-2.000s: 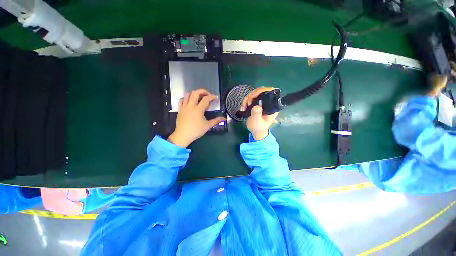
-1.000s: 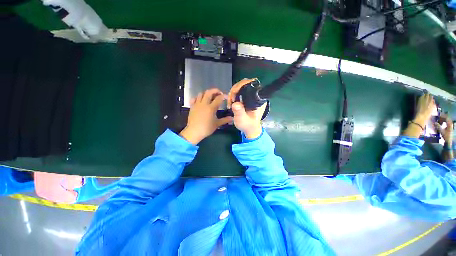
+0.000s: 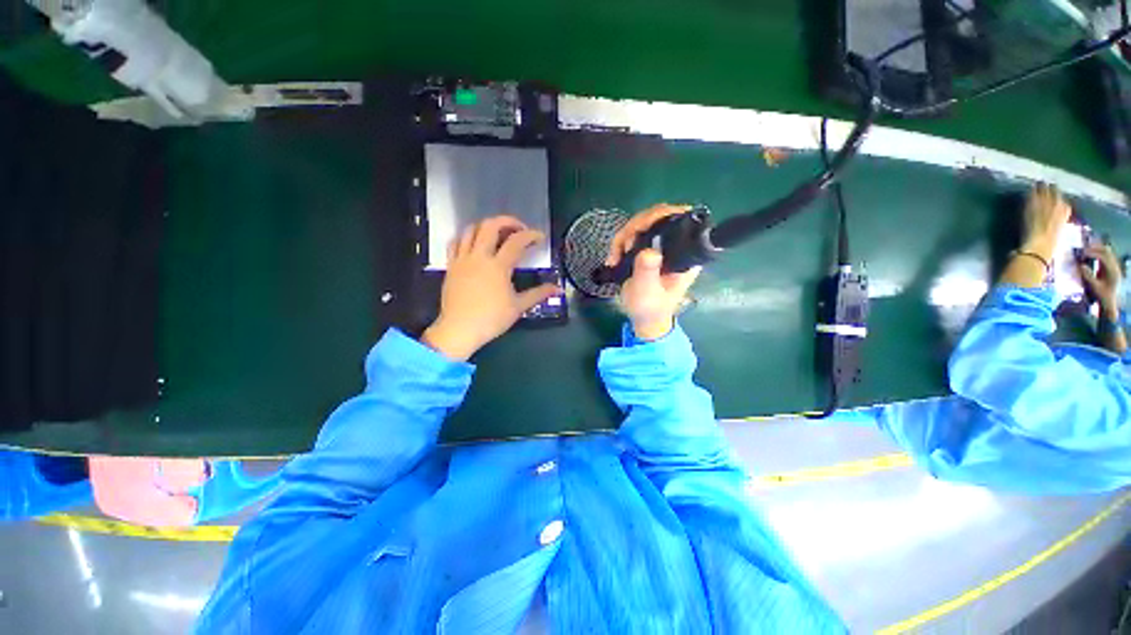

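Observation:
The open tablet unit (image 3: 487, 199) lies on the green bench mat, with a silver panel in its middle and a green circuit board (image 3: 480, 109) at its far end. My left hand (image 3: 481, 283) rests on the unit's near part, fingers spread over the panel's near edge and the small dark lower part. My right hand (image 3: 654, 275) is closed around the black electric screwdriver (image 3: 682, 241), tilted over the round screw dish (image 3: 595, 252) beside the unit. The screwdriver's tip is hidden or too dark to tell. No screw can be made out.
The thick black cable (image 3: 794, 205) arcs to the upper right. A slim black box (image 3: 847, 325) lies right of the dish. A black ribbed pile (image 3: 81, 273) stands at left, under a white pipe-like arm (image 3: 149, 62). Another person's hands (image 3: 1046, 230) work at far right.
My right hand and the screwdriver have moved right, from the unit's near right corner to over the dish. My left hand stays on the unit. The view has shifted.

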